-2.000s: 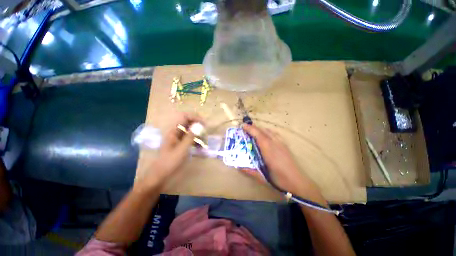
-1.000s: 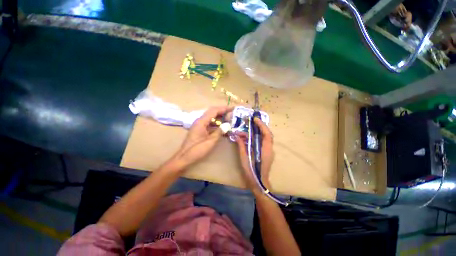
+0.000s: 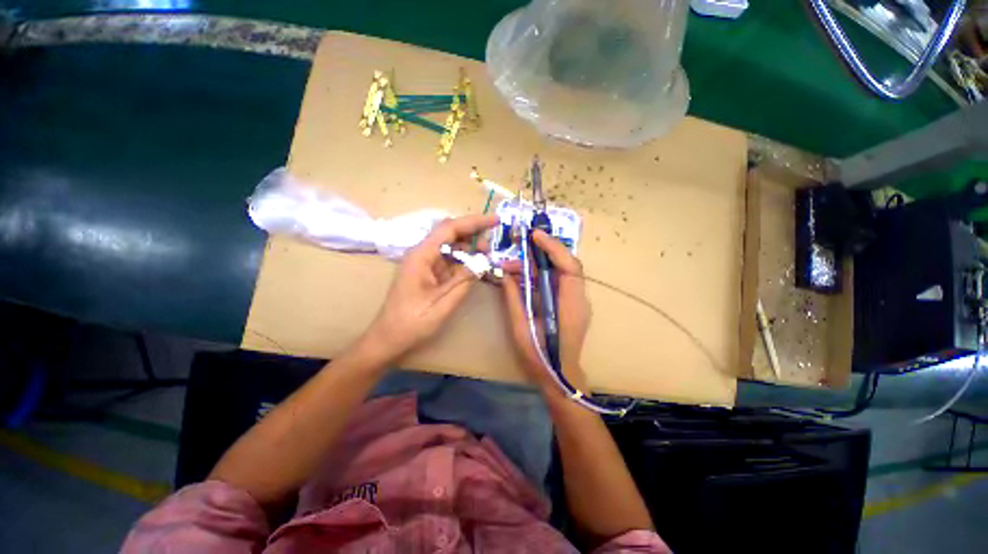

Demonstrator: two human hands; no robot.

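Observation:
The white plastic housing [image 3: 566, 225] with a blue-green board inside is held above the cardboard between my hands. My right hand [image 3: 558, 287] grips the dark soldering iron [image 3: 547, 298], tip pointing away from me across the housing; its fingers also touch the housing. My left hand [image 3: 428, 284] is at the housing's left side, fingertips closed on a small lead with bright ends [image 3: 464, 258]; a white cap shows at a fingertip. A green wire with a brass-coloured end [image 3: 479, 176] shows just beyond the housing. The exact contact at the board is hidden.
A bundle of green leads [image 3: 425, 105] lies at the back left of the cardboard sheet [image 3: 650, 325]. A whitish cord in clear plastic [image 3: 347, 225] is at left. The clear fume funnel [image 3: 590, 76] hangs beyond. The cardboard tray [image 3: 802, 335] and black soldering station [image 3: 915, 292] are at right.
My left hand has moved right from the cardboard to the housing's edge, bringing the small lead. My right hand keeps the iron and housing. The view has shifted and turned.

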